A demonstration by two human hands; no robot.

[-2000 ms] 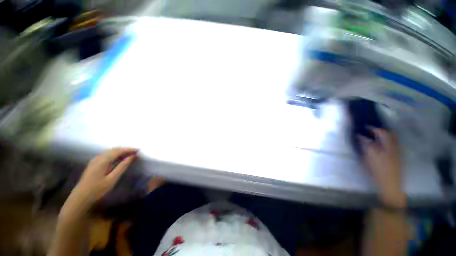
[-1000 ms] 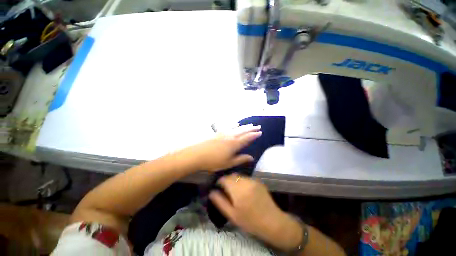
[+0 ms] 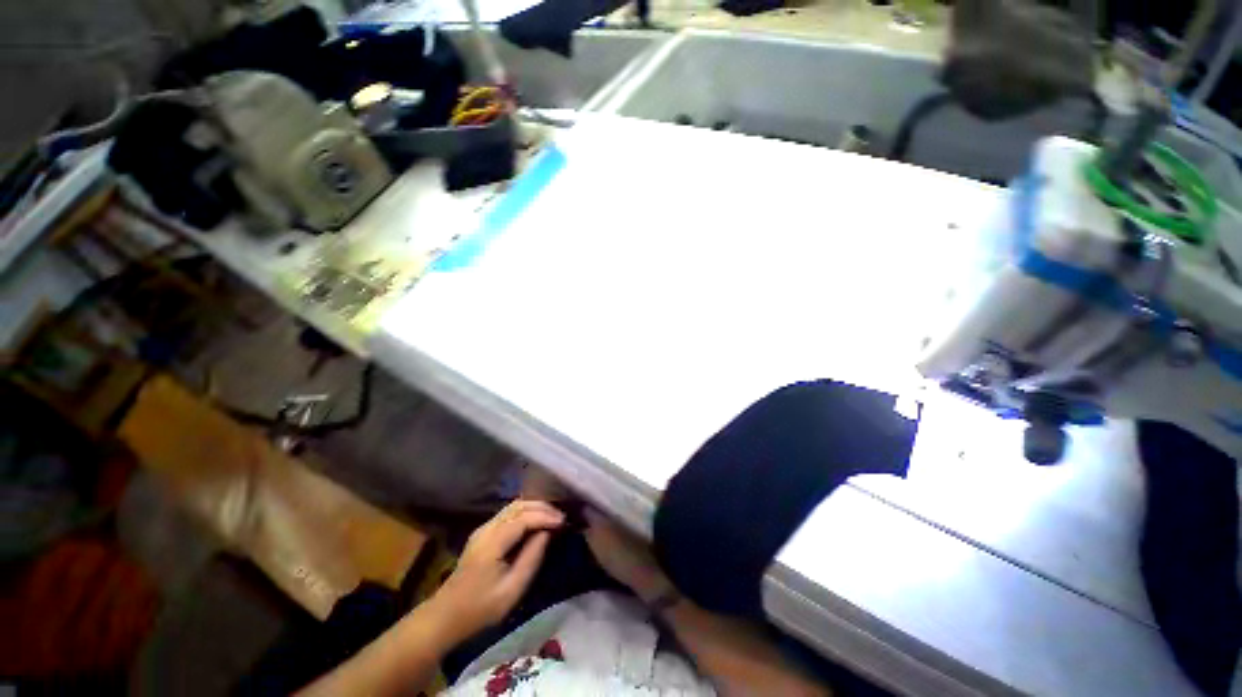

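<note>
A black curved cloth piece (image 3: 763, 470) lies on the white table, one end near the needle area and the other hanging over the front edge. My left hand (image 3: 504, 556) is below the table edge, over my lap, fingers bent, its tips close to dark cloth. My right hand (image 3: 616, 547) is beside it, partly hidden by the table edge and shadow; its fingers do not show clearly. The sewing machine head (image 3: 1049, 293) stands at the right, with the dark knob (image 3: 1045, 429) below it.
Another black cut piece (image 3: 1188, 552) lies at the right rim. Blue tape (image 3: 501, 211) marks the table's left end. A second machine (image 3: 307, 157) stands beyond it, near a dark tray with yellow-orange thread. A brown wooden bench (image 3: 259, 490) is below left.
The view has swung left. Both hands have left the cloth near the needle and moved down to the lap. The curved piece now lies untouched, spread over the table edge.
</note>
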